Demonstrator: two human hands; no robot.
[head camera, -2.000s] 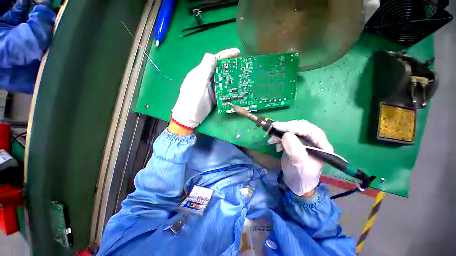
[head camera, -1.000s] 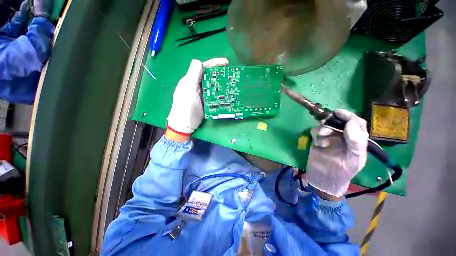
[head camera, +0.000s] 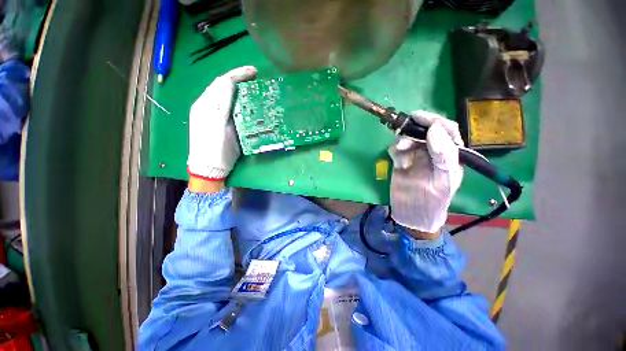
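A green printed circuit board (head camera: 292, 113) is held above the green bench mat, its white-marked face up and a pale connector on its lower edge. My left hand (head camera: 216, 127), in a white glove with a red cuff edge, grips the board's left side. My right hand (head camera: 429, 171), also white-gloved, holds the soldering iron (head camera: 410, 127) like a pen. The iron's tip is at the board's right edge, near the upper corner; whether it touches cannot be told.
The fume hood (head camera: 329, 34) is just beyond the board. The iron stand (head camera: 504, 58) and sponge (head camera: 494, 123) are at the right. Tweezers (head camera: 219, 45) and a blue stick (head camera: 165, 41) lie at the upper left. Yellow squares (head camera: 325, 156) lie on the mat. The conveyor (head camera: 82, 151) runs along the left.
The iron has moved from the board's lower left to its right edge. The camera view has shifted, and the board is slightly tilted. Both hands have kept their holds.
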